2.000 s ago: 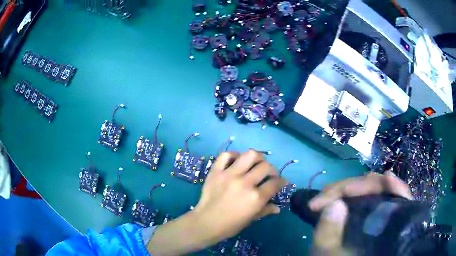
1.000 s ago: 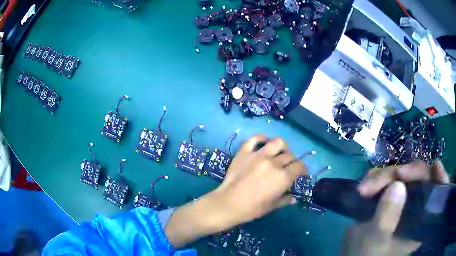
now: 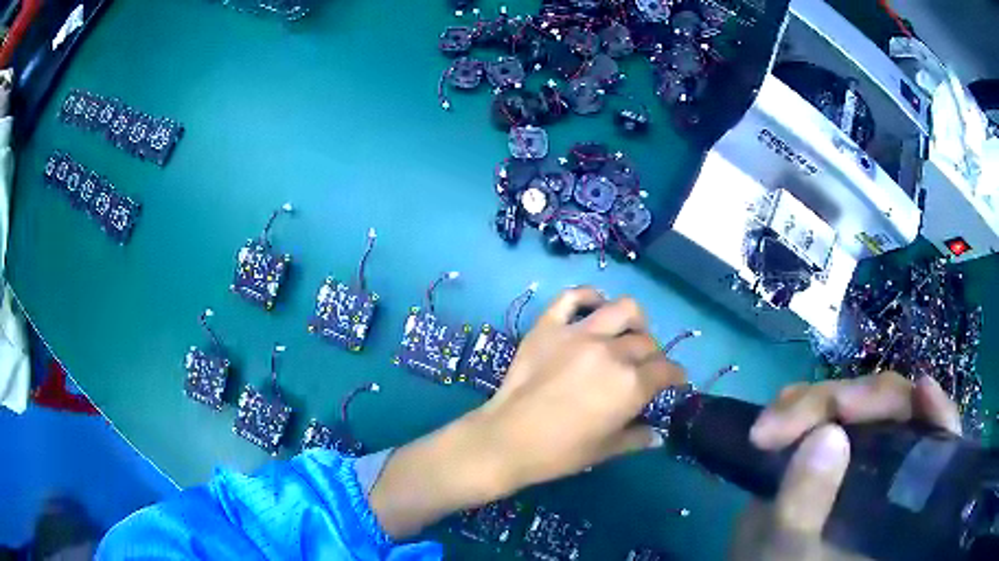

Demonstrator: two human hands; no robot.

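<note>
My right hand (image 3: 816,449) is closed around a thick black electric screwdriver (image 3: 909,466), which lies slanted with its tip end at a small circuit board (image 3: 661,408). My left hand (image 3: 581,384) is beside that board, its fingertips at the board's edge; the fingers hide part of it. Board and module assemblies with curling leads stand in rows to the left, one of them (image 3: 345,312) component side up. Another assembly (image 3: 493,356) is partly behind my left hand. More boards show below my left forearm.
A loose module pile (image 3: 592,192) lies at top centre. A white screw feeder (image 3: 756,164) and a white box with a lit red switch (image 3: 957,248) stand right. A dark parts heap (image 3: 931,318) lies beside them. Two board rows (image 3: 121,126) lie far left.
The view has shifted, so bench items appear slightly further right. Both hands moved right from the earliest frame. The screwdriver stays in my right hand at the board.
</note>
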